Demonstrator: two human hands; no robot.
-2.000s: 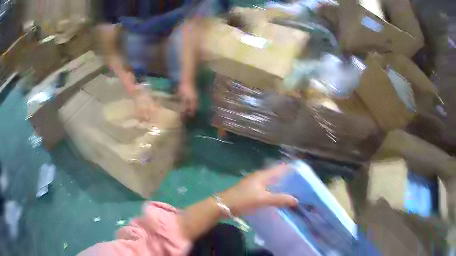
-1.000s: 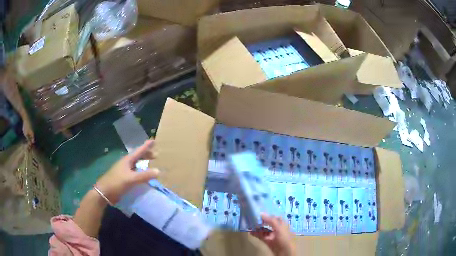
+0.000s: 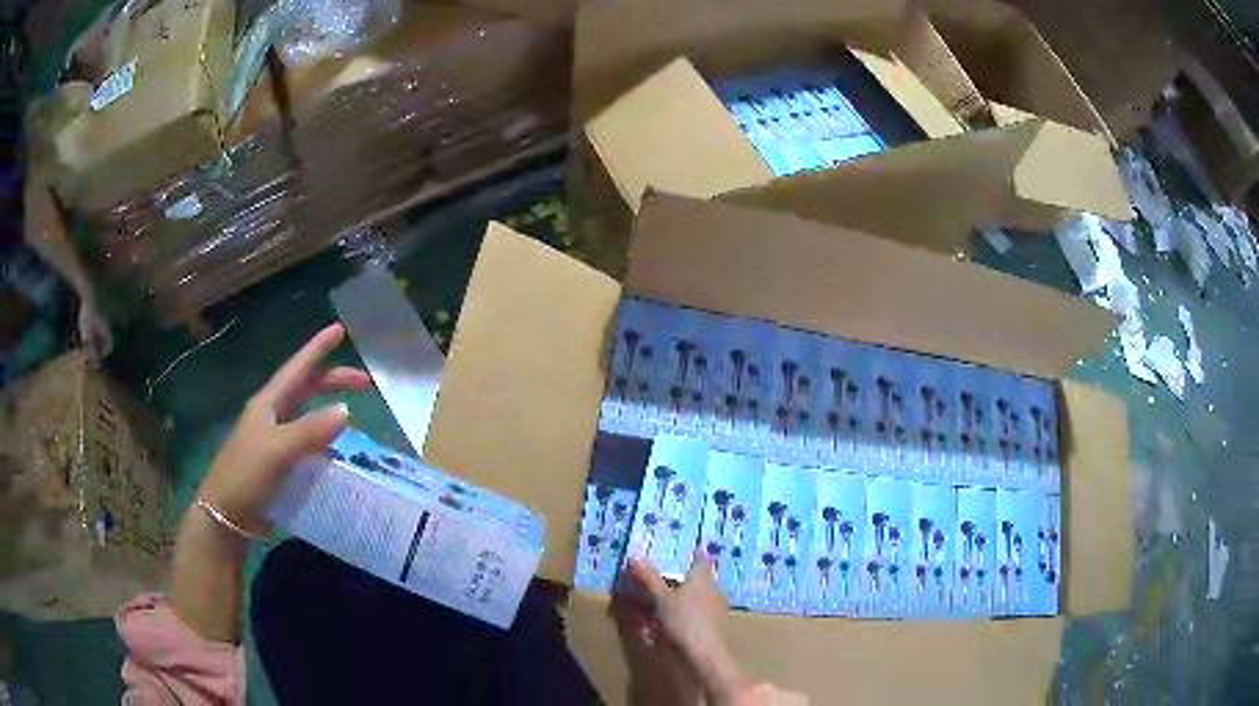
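Two rows of pale blue retail boxes stand in an open brown carton. My right hand is at the near side of the front row, its fingers on the lower end of a retail box near the row's left end. A dark gap shows beside that box's upper end. My left hand is left of the carton, some fingers spread upward, against the end of white-sided retail boxes held over my dark-clothed leg. Its lower fingers are hidden.
A second open carton with blue boxes stands behind. Film-wrapped cartons are back left, a printed carton at far left. A pale strip and paper scraps lie on the green floor.
The view has turned from a co-worker's carton to the open cartons. My right hand has lowered a tilted box into the front row. My left hand and its boxes have moved slightly left and up.
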